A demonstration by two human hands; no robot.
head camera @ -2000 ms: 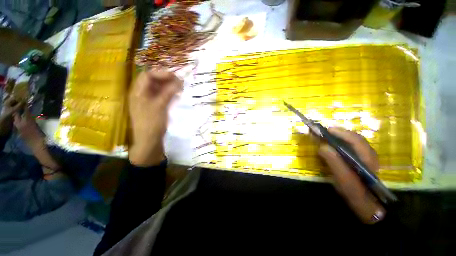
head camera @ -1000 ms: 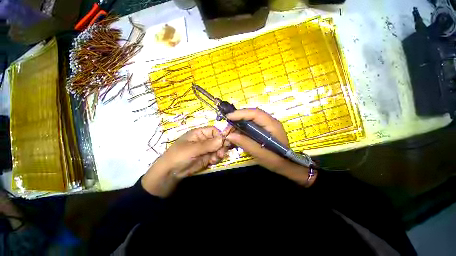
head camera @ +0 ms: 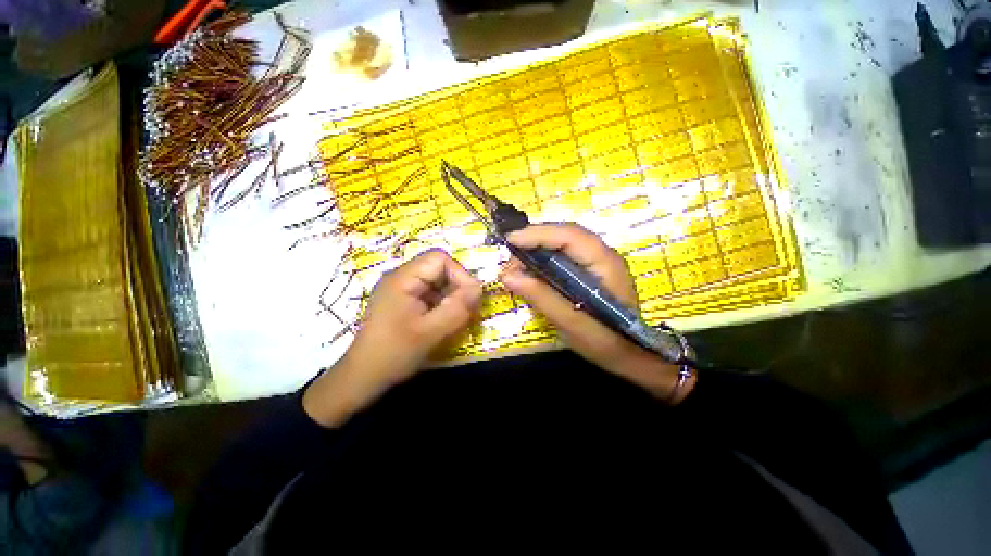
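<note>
The yellow film-covered panel (head camera: 663,130), marked with a grid, lies stacked on the white bench top. Short dark and red-brown lead wires (head camera: 380,196) lie over its left part and stick out past its left edge. My right hand (head camera: 587,293) holds the black soldering iron (head camera: 576,285) like a pen, its tip pointing up and left above the panel. My left hand (head camera: 418,310) is over the panel's lower left part, thumb and fingertips pinched together; whether a wire is between them cannot be told.
A heap of copper-brown wires with whitish ends (head camera: 212,109) lies at back left, beside red-orange handles (head camera: 187,20) and an amber patch (head camera: 364,52). A second panel stack (head camera: 76,239) is far left. A brown box (head camera: 516,30) stands behind; a black station (head camera: 945,152) is far right.
Since one second ago my left hand has moved slightly left, apart from my right hand. Earlier, two seconds ago, it was near the wire heap. The iron's tip has shifted slightly right and up.
</note>
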